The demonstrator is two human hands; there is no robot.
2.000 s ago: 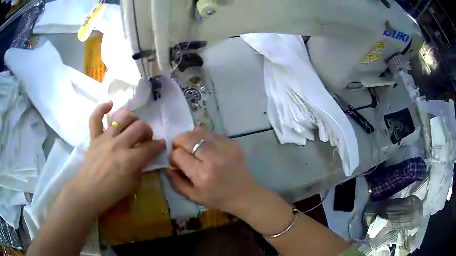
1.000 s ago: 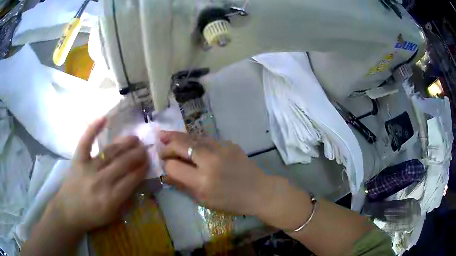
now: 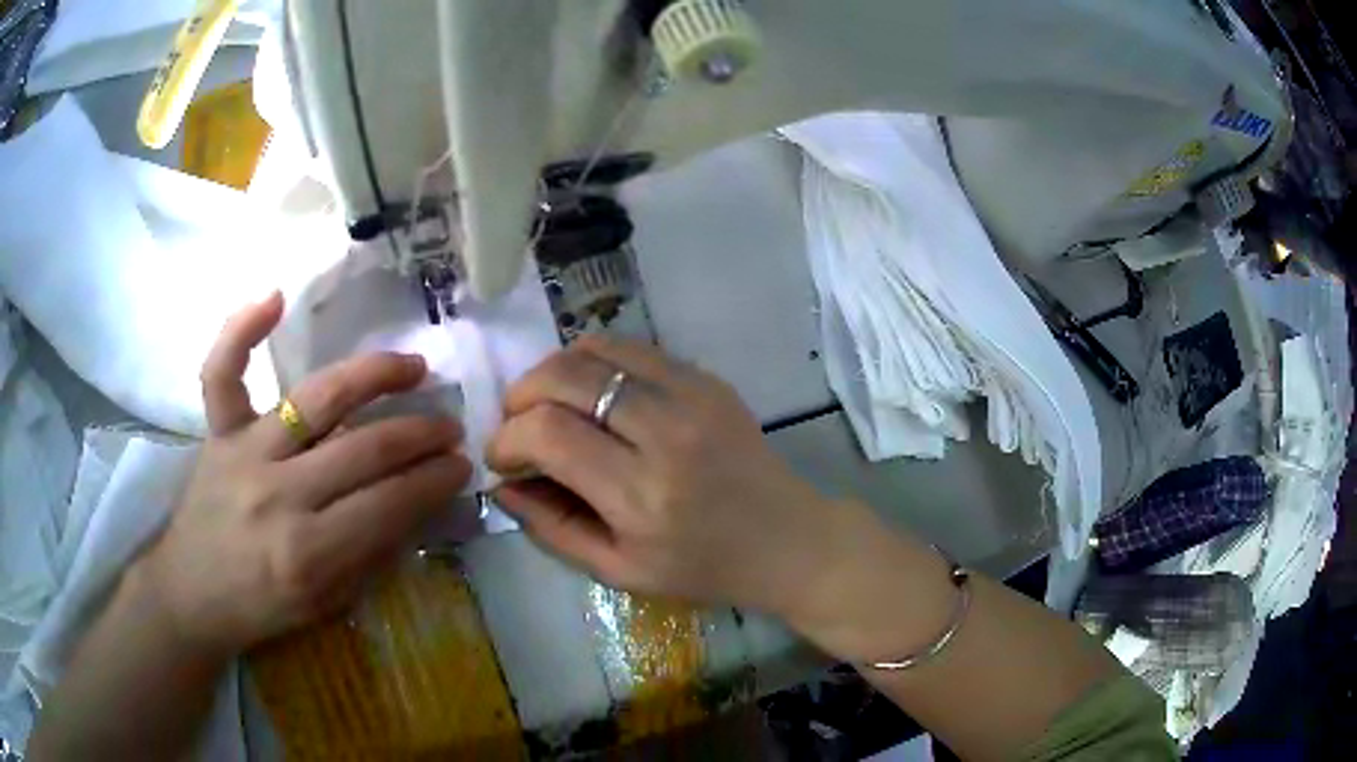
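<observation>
The white garment panel (image 3: 127, 283) lies left of and under the presser foot (image 3: 436, 290). A narrow white strip (image 3: 479, 384) runs from the foot toward the table's front edge. My left hand (image 3: 305, 491) lies flat on the cloth left of the strip, its index finger raised. My right hand (image 3: 640, 469) has its thumb and fingertips pinched on the strip's right edge, just in front of the foot. The cloth under my fingers is partly hidden.
The off-white machine head (image 3: 491, 119) stands over the work. A fanned strip bundle (image 3: 930, 298) lies under its arm, with black snips (image 3: 1086, 350) beside it. Checked cloth rolls (image 3: 1183, 514) are at right. A yellow-handled tool (image 3: 186, 72) is at upper left. Amber tape (image 3: 395, 655) covers the front.
My hands have stayed at the seam, and my left index finger is raised clear of the cloth. The strip between my hands shows straighter. The view has shifted slightly.
</observation>
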